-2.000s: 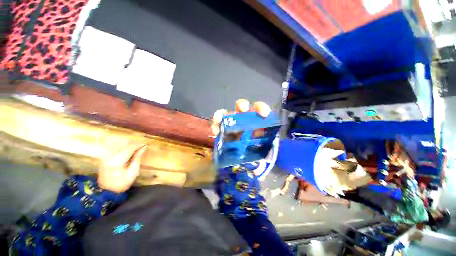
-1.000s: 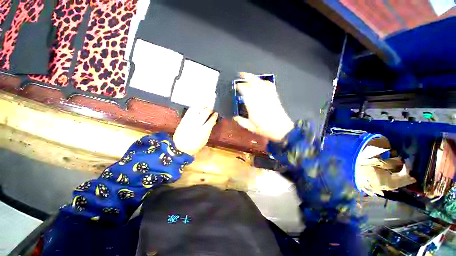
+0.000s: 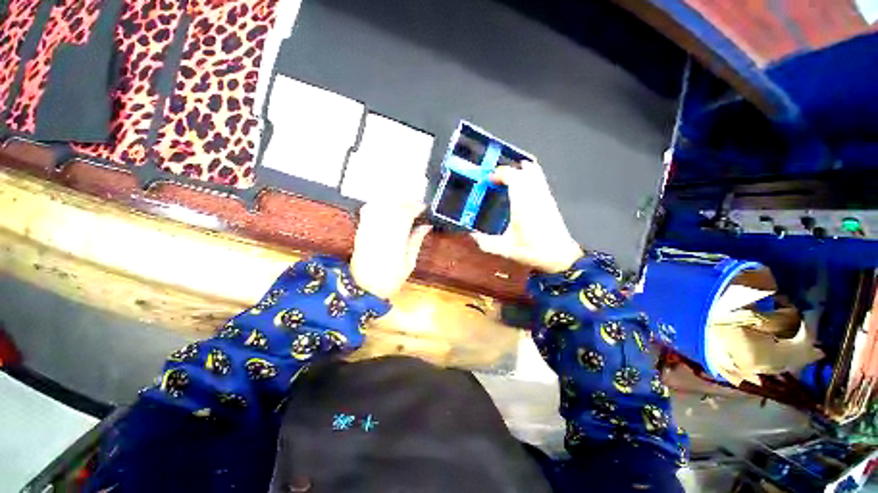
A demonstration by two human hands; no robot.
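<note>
The cutting die (image 3: 472, 180), a small open rectangular frame with a blue cross brace, sits on the black sheet material (image 3: 578, 154) near its front edge, slightly turned. My right hand (image 3: 532, 220) grips the die's right side, with a finger on the brace. My left hand (image 3: 387, 248) rests at the front edge, left of the die, its fingers near the lower edge of a white rectangle (image 3: 388, 164); I cannot see anything held in it. Another white rectangle (image 3: 313, 130) lies to the left.
Leopard-print strips (image 3: 217, 91) with a dark piece (image 3: 77, 91) lie at the left. The red-brown board edge (image 3: 303, 220) and wooden rail (image 3: 125, 236) run along the front. A blue bin (image 3: 679, 294) with tan waste stands right. The blue press beam (image 3: 732, 77) is upper right.
The die was held up over the rail, then was on the sheet under my right hand. It is now tilted and gripped at its right side. My left hand moved to the front edge.
</note>
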